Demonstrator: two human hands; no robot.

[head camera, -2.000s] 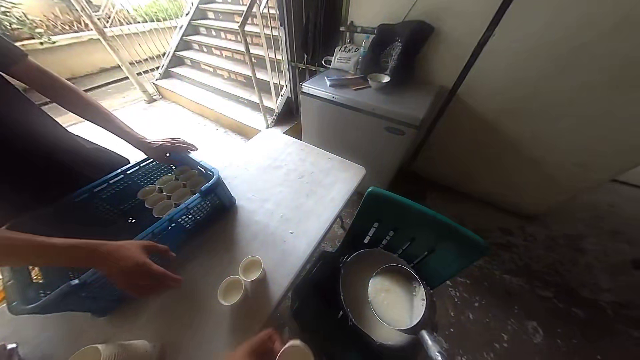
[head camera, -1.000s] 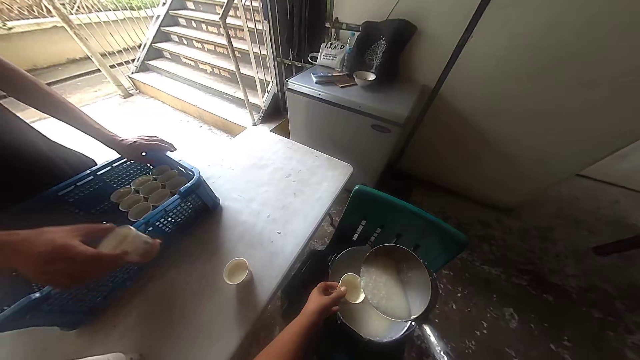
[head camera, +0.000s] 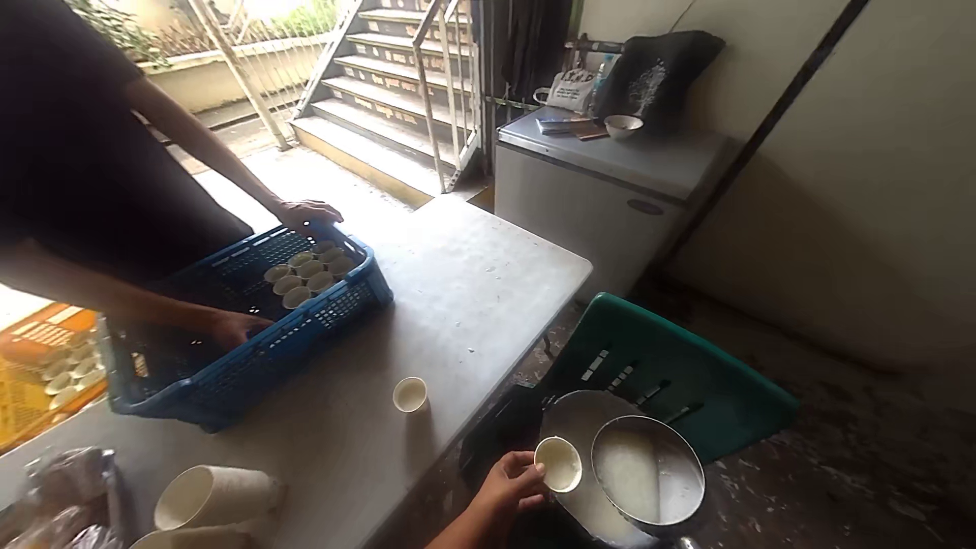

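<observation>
My left hand [head camera: 512, 488] holds a paper cup [head camera: 558, 463] by its side, over the left rim of a large metal pot [head camera: 572, 415] with whitish liquid. Beside the cup, a smaller round metal pan [head camera: 688, 488] is tilted over the pot, with pale liquid inside; its handle runs out of the bottom edge. My right hand is out of view. Another paper cup [head camera: 410, 395] stands alone on the table [head camera: 488, 274]. Several filled cups [head camera: 310, 269] sit together in a blue plastic crate [head camera: 282, 343].
Across the table a person keeps one hand [head camera: 309, 213] on the crate's rim and the other [head camera: 240, 326] inside it. Stacked paper cups [head camera: 221, 496] lie near left, beside a plastic bag [head camera: 72, 488]. An orange crate [head camera: 46, 343] holds more cups. A green chair [head camera: 686, 358] stands behind the pot.
Two seconds ago two cups stood on the table; one stands there now. The other person's hand, which held a cup a second ago, has moved down into the crate. My left hand has moved to the pot.
</observation>
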